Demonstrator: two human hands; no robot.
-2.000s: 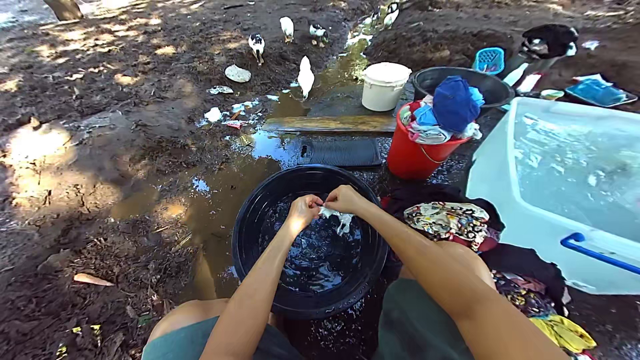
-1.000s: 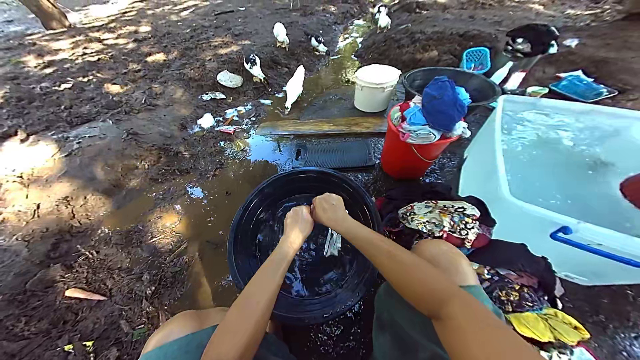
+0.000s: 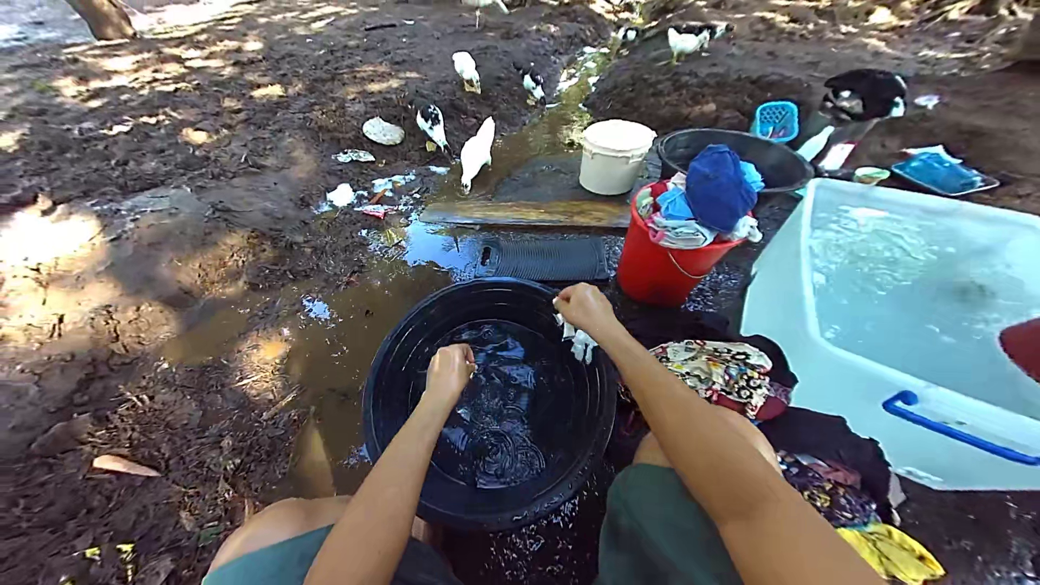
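A round black plastic basin (image 3: 520, 406) with rippling water stands between my knees. Over its right rim my right hand (image 3: 585, 310) is closed on a small wet white cloth (image 3: 581, 343), which hangs below the fingers. My left hand (image 3: 449, 370) is above the left part of the basin, fingers curled, with no cloth seen in it. Just behind the basin a black ridged washboard (image 3: 543, 258) lies flat. Right of the washboard stands a red bucket (image 3: 670, 264) heaped with clothes, a dark blue cloth (image 3: 720, 188) on top.
At right is a large white tub (image 3: 780, 301) of water with a blue handle (image 3: 959, 431). Clothes (image 3: 719, 370) lie between basin and tub. Farther back are a lidded white bucket (image 3: 615, 158), a black tub (image 3: 796, 175), a wooden plank (image 3: 528, 214) and several ducks (image 3: 478, 153) on mud.
My hands were together over the basin with the white cloth; now they are apart, and my right hand has carried the cloth to the basin's right rim.
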